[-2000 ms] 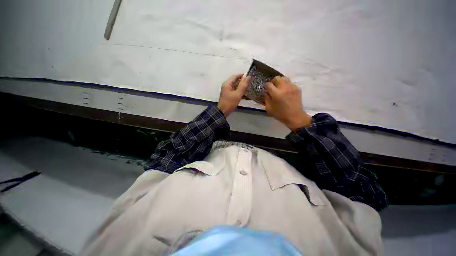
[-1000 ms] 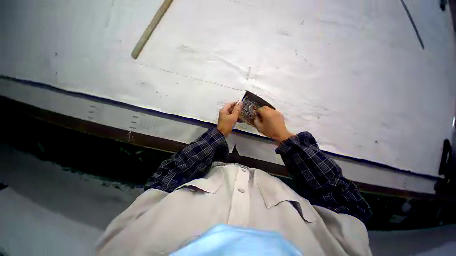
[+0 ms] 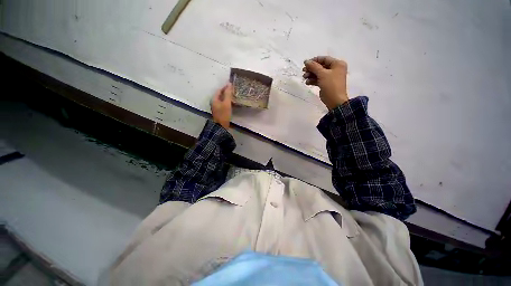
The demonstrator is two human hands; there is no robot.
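The pin box [image 3: 251,89], a small open carton with grey glittering contents, is over the white marker paper [image 3: 269,33] near its front edge. My left hand [image 3: 223,105] holds the box at its left side. My right hand [image 3: 328,75] is raised over the paper to the right of the box, thumb and fingertips pinched together. Anything between the fingertips is too small to tell. Thin pattern lines and small writing show on the paper around and behind the box.
A wooden stick [image 3: 176,15] lies on the paper at the upper left. The dark navy fabric edge [image 3: 286,148] shows below the paper, with the pale underlay strip [image 3: 185,123] along the brown table edge. A dark object is at the right rim.
My right hand has come out of the box and moved right, over the paper. My left hand and the box have moved a little left and up. The view has turned.
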